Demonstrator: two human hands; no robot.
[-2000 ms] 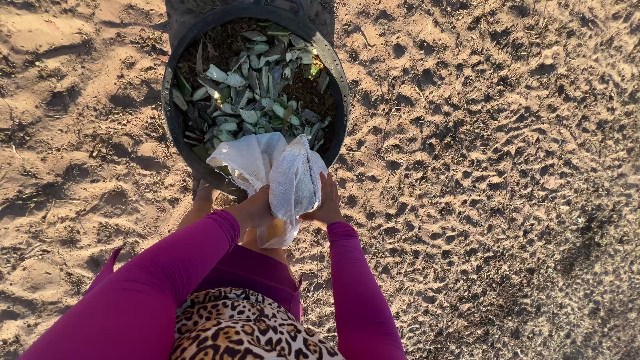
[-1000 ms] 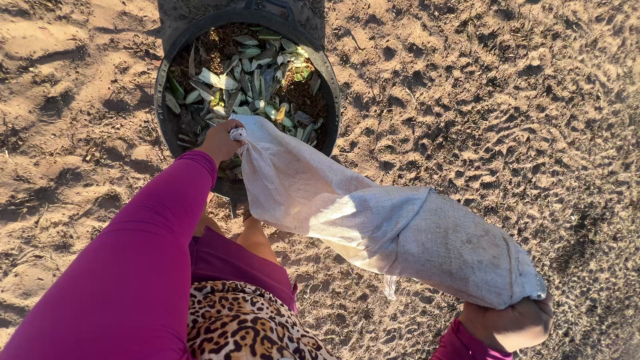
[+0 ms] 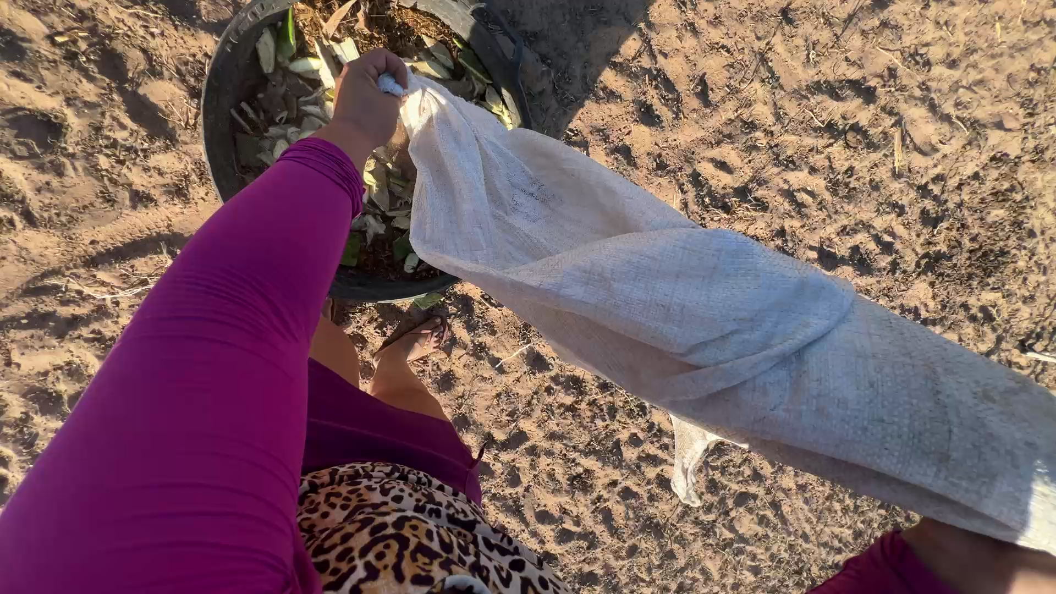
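Note:
A long white woven sack (image 3: pixel 693 289) stretches diagonally from the bucket toward the lower right. My left hand (image 3: pixel 369 92) is closed on its gathered end, above the black rubber tub (image 3: pixel 216 107). In the tub lie pale green cut plant pieces (image 3: pixel 301 120) and brown crumbly matter, partly hidden by my arm and the sack. At the bottom right, my right hand (image 3: pixel 990 565) is under the sack's other end; only its wrist part shows, and its fingers are hidden or outside the frame.
Uneven sandy ground (image 3: pixel 825 124) surrounds the tub, with a shadow at its upper right. My bare foot (image 3: pixel 425 338) stands close to the tub's lower rim. A loose strip of the sack (image 3: pixel 691 462) hangs over the ground.
The white sack, bunched between both hands over the tub's near rim two seconds ago, is now stretched out. My right hand has moved away to the lower right. The view has shifted closer.

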